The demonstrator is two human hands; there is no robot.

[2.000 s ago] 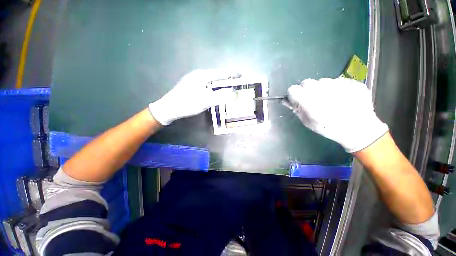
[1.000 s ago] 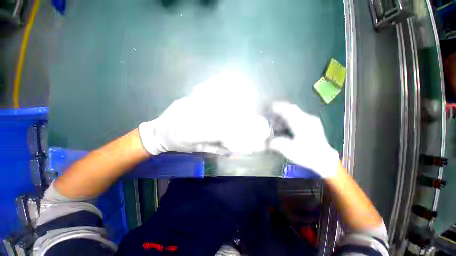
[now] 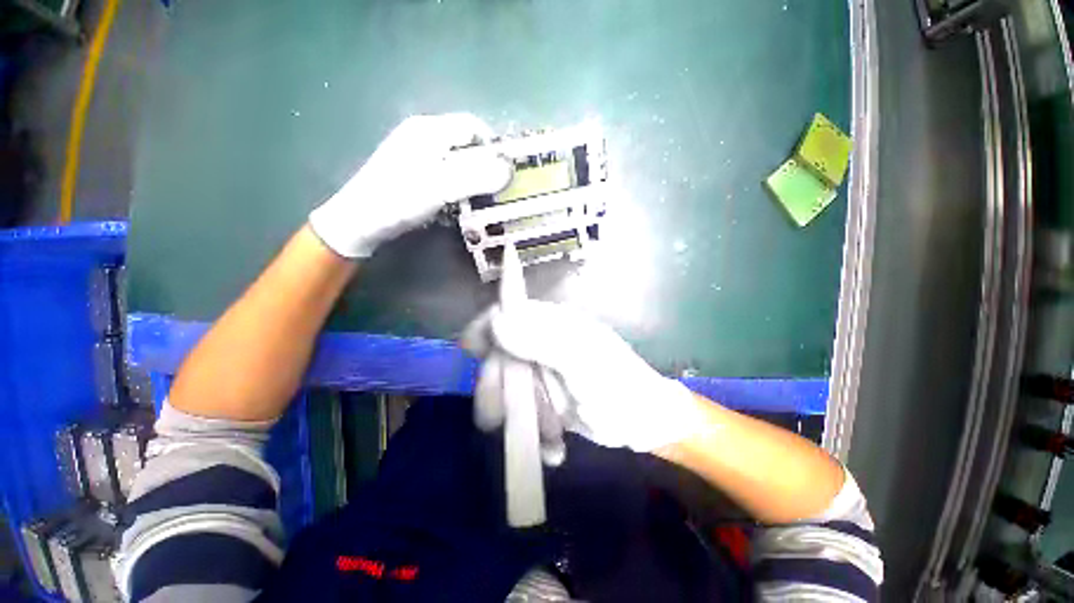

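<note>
A silver-white metal frame (image 3: pixel 530 212) stands tilted on the green bench, with a yellow-green plate (image 3: pixel 538 181) showing inside its window. My left hand (image 3: pixel 412 183), in a white glove, grips the frame's left side with the thumb over its edge. My right hand (image 3: pixel 589 371), also gloved, is at the bench's front edge and holds a flat silver hand tool (image 3: pixel 522 454). The tool's narrow upper end reaches the frame's lower side; whether it touches is unclear. Glare washes out the area right of the frame.
Two yellow-green plates (image 3: pixel 802 192) (image 3: pixel 827 150) lie at the bench's right edge. A metal-railed conveyor (image 3: pixel 925 236) runs along the right, with part of a grey frame (image 3: pixel 956 17) at its top. A blue bin (image 3: pixel 53 306) with grey metal units (image 3: pixel 100 465) is at the left.
The frame, hidden in glare one second ago, now shows in my left hand, turned from its earlier pose. My right hand has moved left and towards my body, with the flat tool visible in it.
</note>
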